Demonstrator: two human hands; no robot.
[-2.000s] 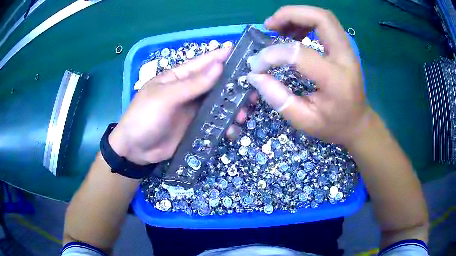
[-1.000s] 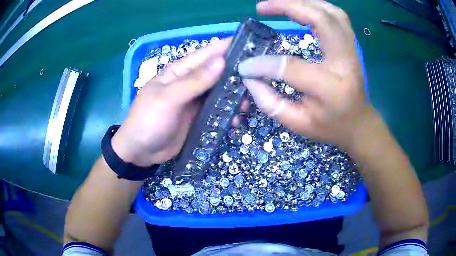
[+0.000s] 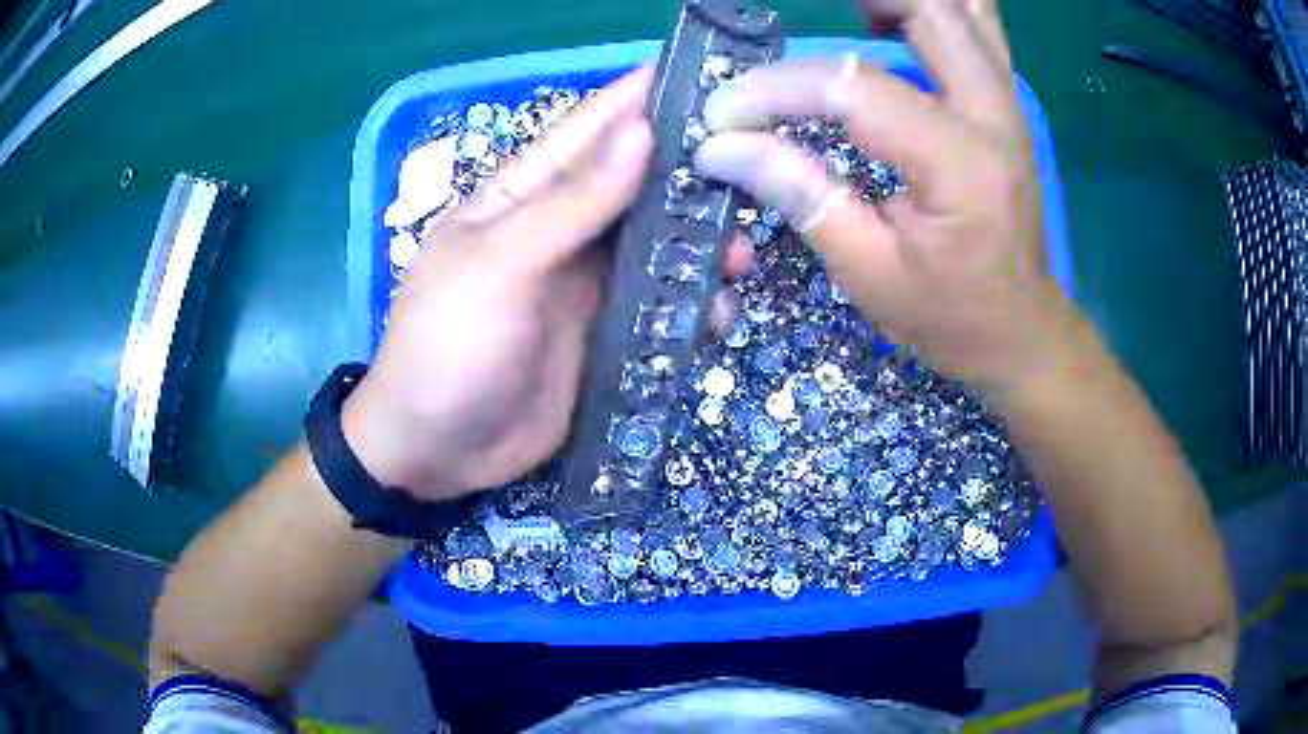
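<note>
My left hand holds a long grey metal strip over the blue tray, thumb on its left edge and fingertips showing at its right side. A row of round silver fittings sits along the strip. My right hand has thumb and forefinger, with pale coverings, close together at the strip's upper part, on or beside a fitting there. The fingertips hide whether a fitting is pinched. Many loose silver fittings fill the tray below.
Bright metal strips lie on the green bench at left. A block of stacked strips stands at the right edge. A white label lies among the fittings. Thin dark rods lie at upper right.
The strip has turned more upright and moved slightly up in my left hand's grip. My right thumb and forefinger stay at its upper part, moved slightly up.
</note>
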